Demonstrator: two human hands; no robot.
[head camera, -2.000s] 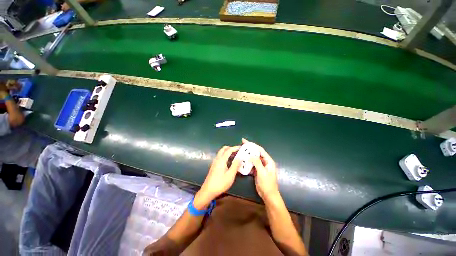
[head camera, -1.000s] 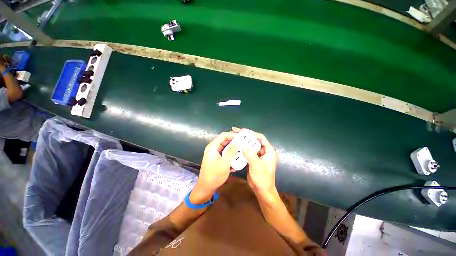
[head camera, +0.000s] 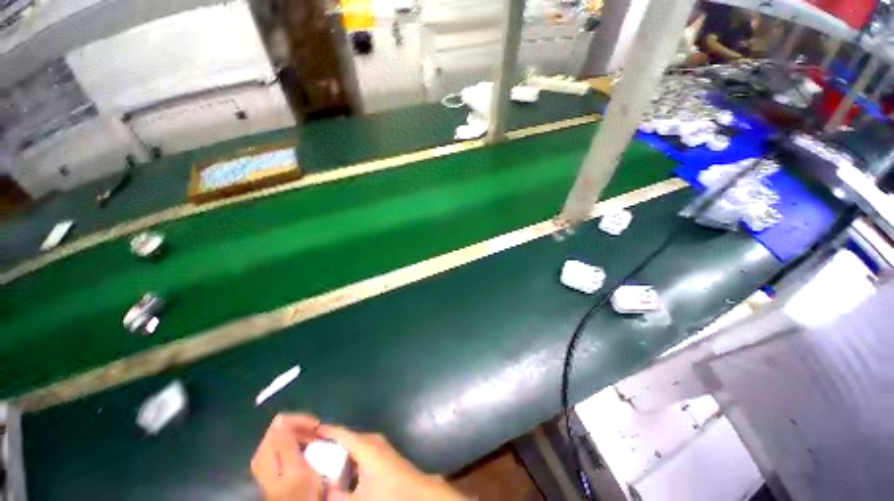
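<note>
A white adapter unit (head camera: 328, 459) is held between my two hands at the lower left, partly covered by the fingers. My left hand (head camera: 280, 462) is on its left side, cut off by the bottom edge. My right hand (head camera: 380, 474) is on its right side. A small white strip (head camera: 278, 385) lies on the dark green bench beyond my hands. A white assembly (head camera: 163, 407) lies on the bench to the left, blurred. Three white housings (head camera: 582, 277) lie apart on the bench at the right.
A green conveyor belt (head camera: 382, 215) behind a pale rail carries two small assemblies (head camera: 144, 313). A black cable (head camera: 568, 377) curves over the bench edge. Pale posts (head camera: 613, 117) stand at the rail. White parts (head camera: 740, 196) are heaped on blue sheeting at the right. A shallow brown-rimmed box (head camera: 245, 172) is across the belt.
The view has swung to the right, so my hands and the white unit now show at the lower left. The lined bins have left the picture. Both hands still hold the unit.
</note>
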